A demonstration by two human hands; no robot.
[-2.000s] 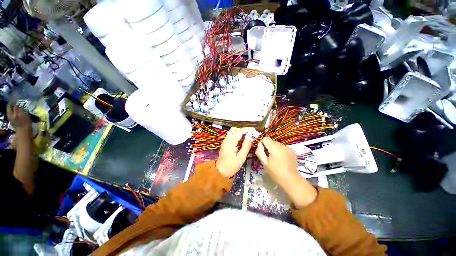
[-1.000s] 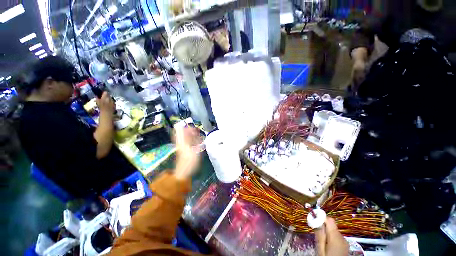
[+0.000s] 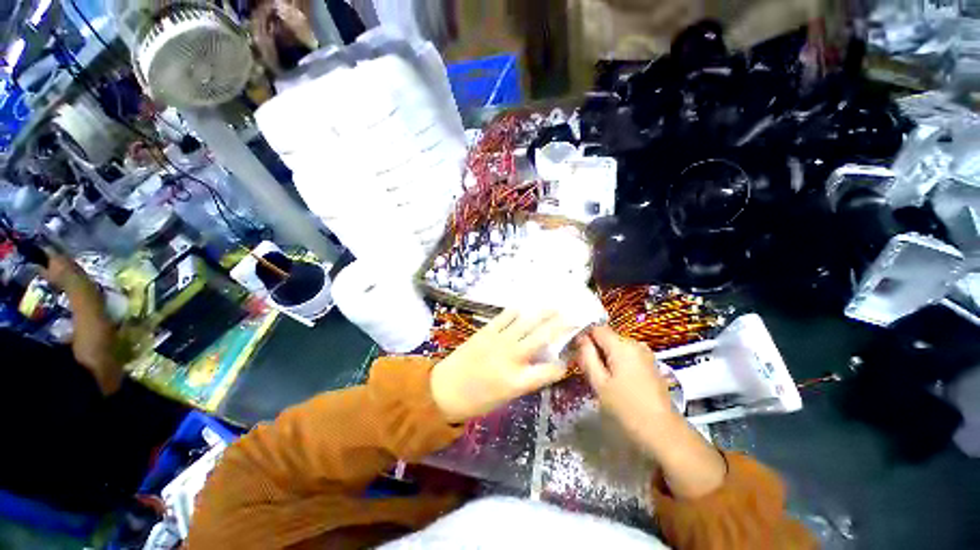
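Observation:
My left hand (image 3: pixel 496 367) is around a white rounded piece (image 3: pixel 572 312), likely a white round housing, in front of the carton. Its outline blends with the white parts behind. My right hand (image 3: pixel 632 395) is at the piece's right side, fingertips pinched together near its lower edge; what they pinch is too small and blurred to tell. Orange and dark wire leads (image 3: pixel 668 320) lie spread behind and beside the hands. The parts carton (image 3: pixel 593 258) holds small white fittings (image 3: pixel 537 258) and silver-white round parts with wires (image 3: pixel 473 256).
Tall nested white housings (image 3: pixel 365 150) stand back left, with one white cup (image 3: pixel 382 306) before them. A white bracket housing (image 3: pixel 741 371) lies right. Black housings (image 3: pixel 731 193) heap at back right. A part-built unit (image 3: pixel 296 288) lies left. A person's arm (image 3: pixel 91 322) is far left.
My left hand was reaching out at the left by the white cups; it is now back at the centre with a white piece, beside my right hand. The view has tilted down and turned right.

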